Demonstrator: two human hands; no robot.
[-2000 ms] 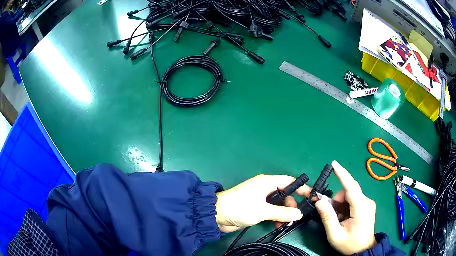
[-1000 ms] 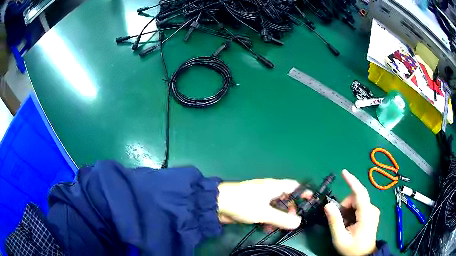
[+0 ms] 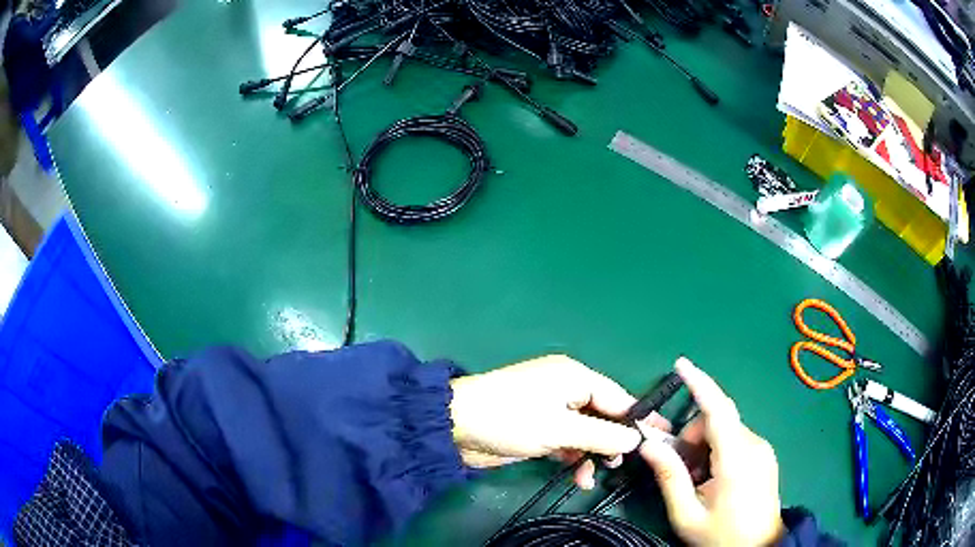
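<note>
My left hand (image 3: 551, 417) holds a black ribbed connector (image 3: 654, 397) near the table's front edge. My right hand (image 3: 718, 470) is close beside it, its index finger at the connector's far end and its thumb against the connector's near part. A small pale, shiny thing shows between the right thumb and the connector; I cannot tell what it is. Another dark end shows partly behind the fingers. Thin black cords run from the hands down to a black cable coil (image 3: 577, 531), cut off by the bottom edge.
Green table (image 3: 513, 288). Second cable coil (image 3: 369, 182) at centre left, a cable pile (image 3: 481, 32) behind it. Steel ruler (image 3: 770, 233), green item (image 3: 837, 217), orange scissors (image 3: 821, 344), blue-handled pliers (image 3: 862, 454) and yellow box (image 3: 909, 217) on the right. Blue bin (image 3: 64, 331) at left.
The two connector ends that stood apart are now closer together, mostly hidden by the fingers. My right hand has moved left against my left hand. The view has shifted slightly.
</note>
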